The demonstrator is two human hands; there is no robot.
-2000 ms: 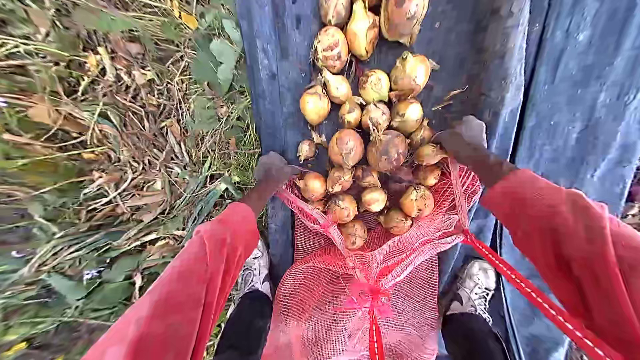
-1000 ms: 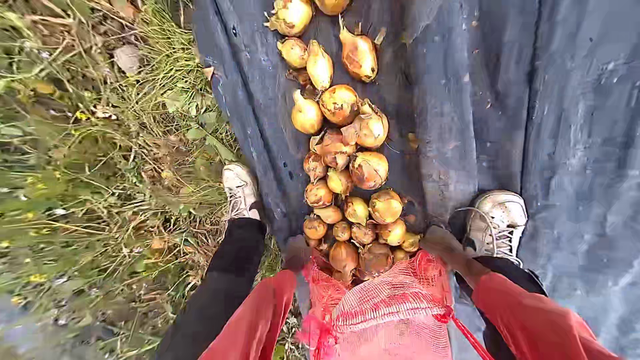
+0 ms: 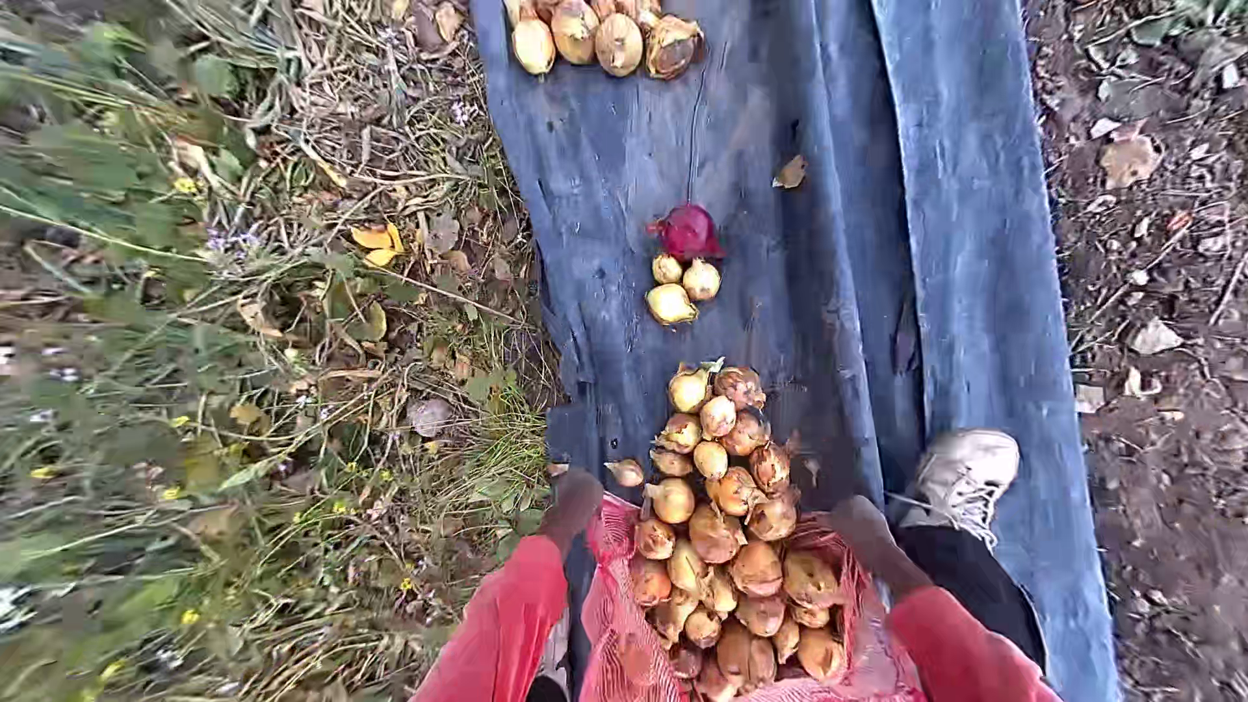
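A red mesh bag [image 3: 624,624] lies at the bottom centre with its mouth spread, and many yellow onions [image 3: 717,534] fill the mouth and spill forward onto dark sheeting [image 3: 624,166]. My left hand [image 3: 575,502] grips the left side of the rim, its fingers partly blurred. On the other side of the mouth, my right hand [image 3: 873,541] holds the rim. A small onion [image 3: 625,473] lies just ahead of my left hand. Farther up the sheeting sit a red onion [image 3: 688,232] and several small pale onions [image 3: 672,303].
More onions [image 3: 618,44] lie at the top of the sheeting. Grass and weeds [image 3: 292,409] border it on the left, bare soil [image 3: 1150,487] on the right. A white shoe [image 3: 965,478] stands on the sheeting right of my right hand. A dry leaf [image 3: 791,173] lies farther up.
More onions now lie within the bag's mouth, which is spread wider than one second ago. The view has shifted along the sheeting, and the red onion has come into sight.
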